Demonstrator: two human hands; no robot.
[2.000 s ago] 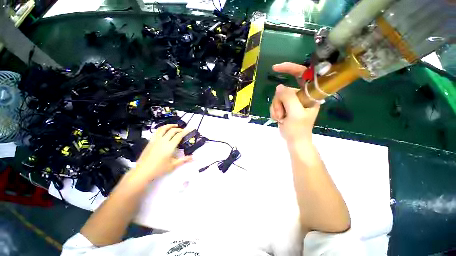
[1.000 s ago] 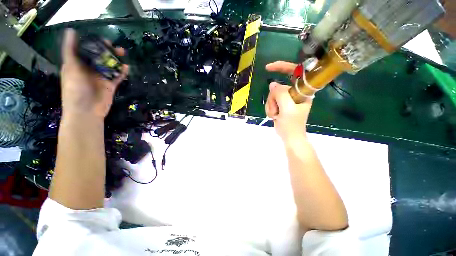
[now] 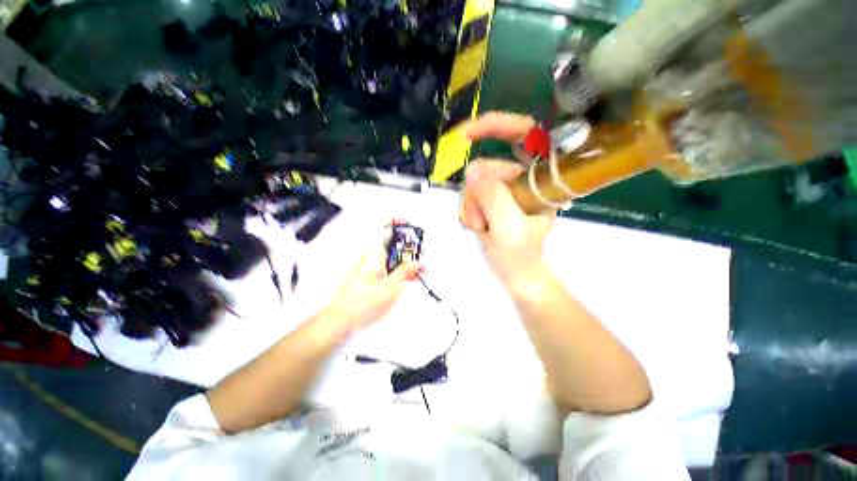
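Note:
My left hand (image 3: 368, 289) holds a small black power adapter (image 3: 404, 246) with its circuit board exposed, over the white work sheet (image 3: 620, 310). Its thin black output cable (image 3: 419, 374) curves down to a tied bundle nearer me. My right hand (image 3: 507, 209) grips the amber-brown glue dispensing gun (image 3: 611, 162), its index finger extended by the red trigger (image 3: 537, 142). The gun's nozzle cannot be made out. The gun and the adapter are apart.
A large tangled adapter pile (image 3: 141, 202) covers the left and far left, partly over the sheet. Yellow-black hazard tape (image 3: 464, 85) runs beyond the sheet. A green surface (image 3: 658, 202) lies at the far right. Loose cable ends (image 3: 293, 278) lie on the sheet beside the pile.
My left hand has come from the pile at upper left to the sheet's middle, with an adapter in it. My right hand and the gun have shifted slightly left. The camera view has also moved.

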